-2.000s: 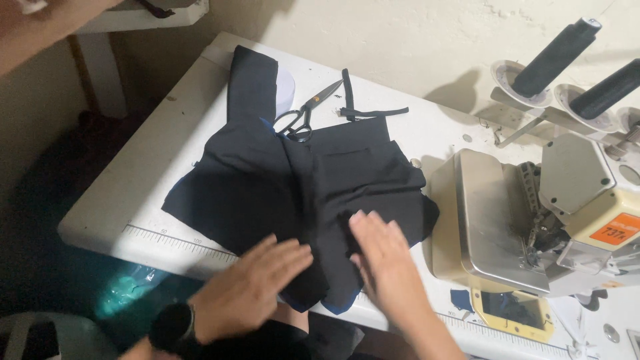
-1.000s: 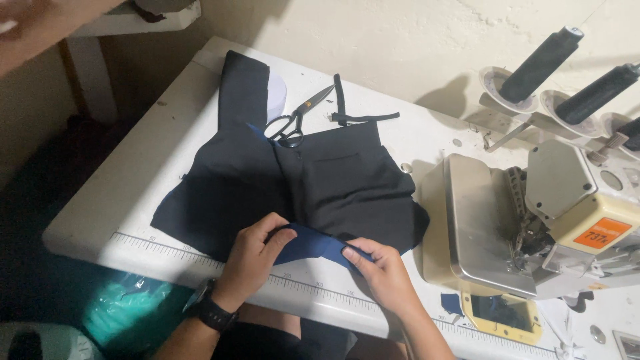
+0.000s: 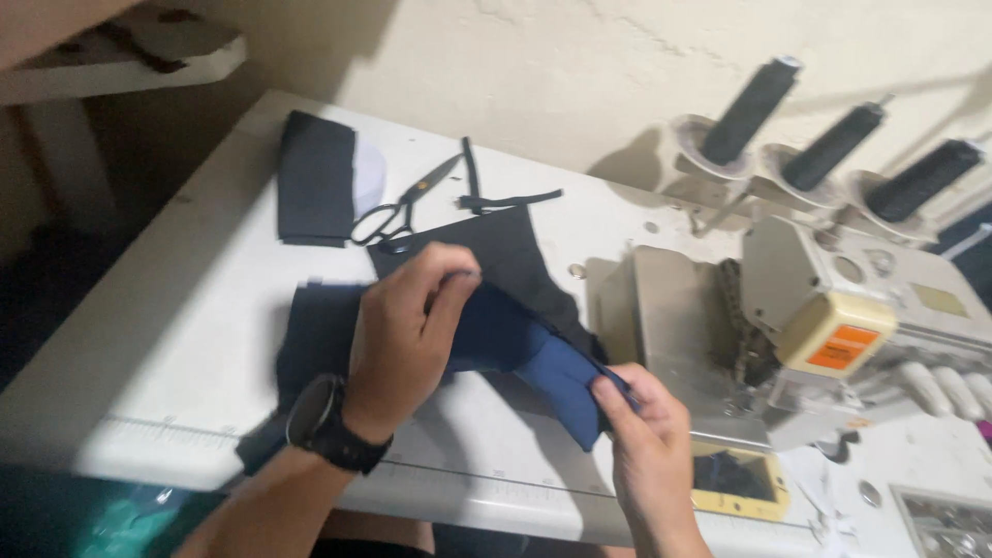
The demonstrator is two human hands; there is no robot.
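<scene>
My left hand (image 3: 415, 333), with a watch at the wrist, pinches one edge of a dark fabric piece with a blue face (image 3: 535, 353). My right hand (image 3: 647, 426) grips the same piece at its right end, fingers closed on the edge. The fabric hangs between both hands, raised off the white table. Behind it a black fabric panel (image 3: 504, 248) lies on the table, partly hidden. Dark cloth (image 3: 318, 325) shows left of my left hand. Black-handled scissors (image 3: 407, 203) lie open beyond, beside a folded black fabric piece (image 3: 316, 180). Narrow black strips (image 3: 511, 200) are right of the scissors.
An overlock sewing machine (image 3: 806, 294) stands at the right, with black thread cones (image 3: 752, 112) behind it. A yellow-framed tray (image 3: 740, 504) sits near the table's front edge (image 3: 496, 508). A green plastic bag (image 3: 128, 523) is below the edge at the left.
Both hands have lifted the fabric from the table, turning more of its blue face into view. The folded black piece at the upper left now lies apart from the held fabric.
</scene>
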